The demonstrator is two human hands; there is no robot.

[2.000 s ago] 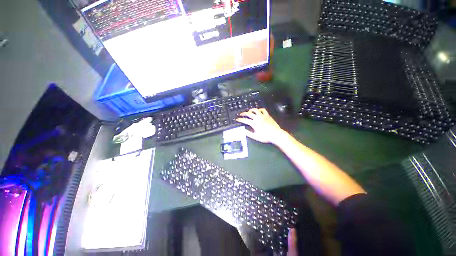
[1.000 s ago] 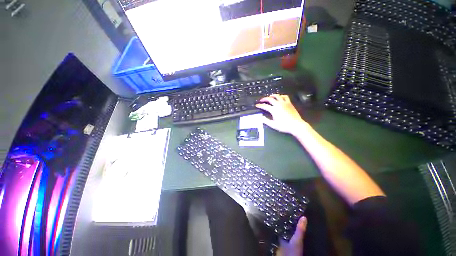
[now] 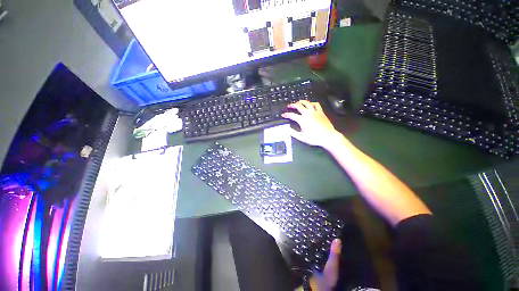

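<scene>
A long black keyboard PCB (image 3: 267,199), dotted with shiny points, lies slanted across the desk's front edge. My left hand (image 3: 329,273) is at the bottom, partly cut off; it grips the board's near end with the thumb along its edge, the other fingers hidden. My right hand (image 3: 310,122) rests palm down, holding nothing, fingers slightly apart on the right part of the black computer keyboard (image 3: 233,113). The monitor (image 3: 227,40) behind it shows a bright white area and brown-and-black close-ups; its top is cut off.
A white card (image 3: 277,158) with a small dark item (image 3: 273,149) lies below the keyboard. A mouse (image 3: 338,104) is right of it. Stacked dotted boards (image 3: 424,108) stand right. White papers (image 3: 139,204), crumpled white cloth (image 3: 162,125), a blue bin (image 3: 142,82) and a glowing machine window (image 3: 42,170) are left.
The monitor picture has changed to brown-and-black close-ups. The camera view has shifted. More of my left hand shows at the board's end than two seconds ago. My right hand stays on the keyboard.
</scene>
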